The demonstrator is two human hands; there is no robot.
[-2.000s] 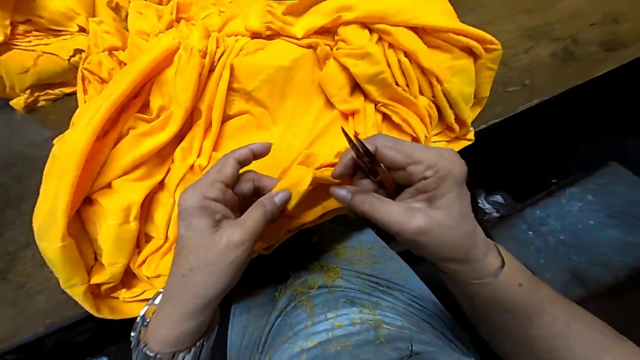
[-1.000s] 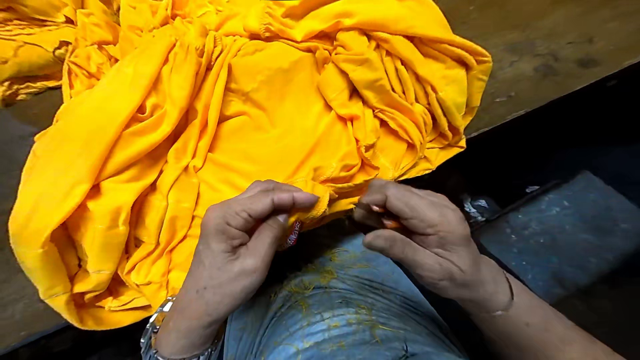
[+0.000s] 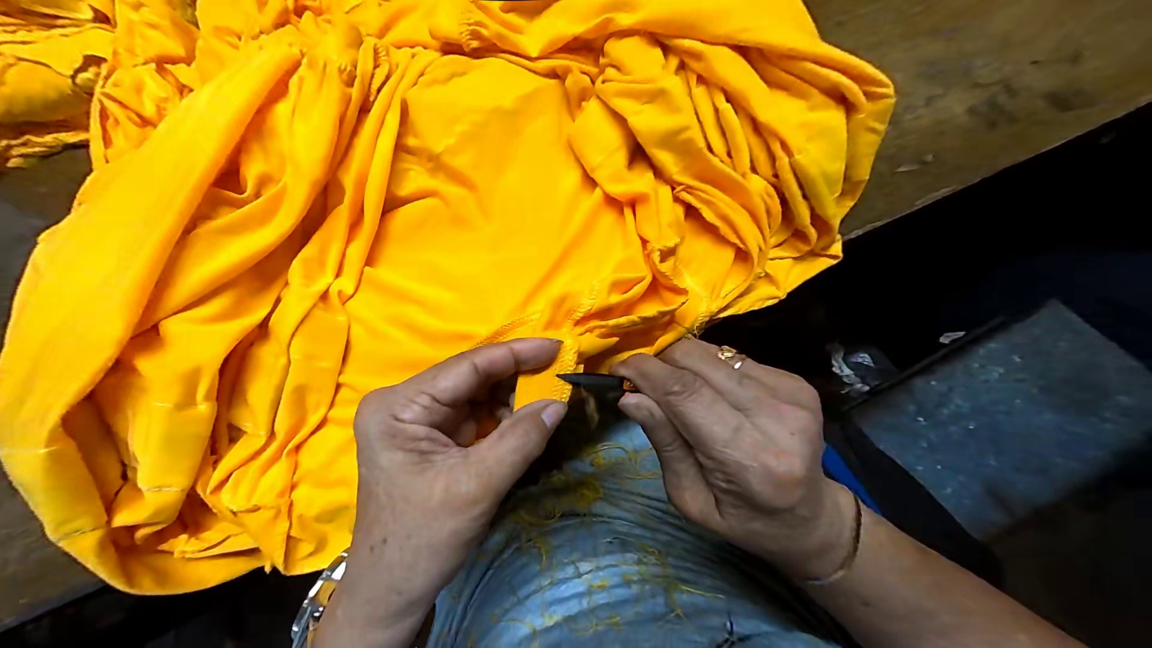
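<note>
A yellow fabric garment [image 3: 486, 180] lies gathered in folds, its near edge hanging over the lap. My left hand [image 3: 450, 459] pinches a stitched seam edge of it between thumb and fingers. Just to the right, my right hand [image 3: 738, 441] grips a small pair of thread snips [image 3: 594, 382], mostly hidden by the fingers. The dark pointed tip of the snips touches the seam beside my left thumb. Whether the blades are apart cannot be told.
Under the fabric is a worn table [image 3: 972, 99]. Loose yellow threads [image 3: 585, 495] lie on the blue cloth over my lap. At the right, a grey-blue flat surface [image 3: 1017, 414] sits lower down, with crumpled clear plastic [image 3: 855, 367] near its left edge.
The snips, visible pointing up two seconds ago and hidden one second ago, now point left at the seam. My left hand's fingers have closed on the fabric edge.
</note>
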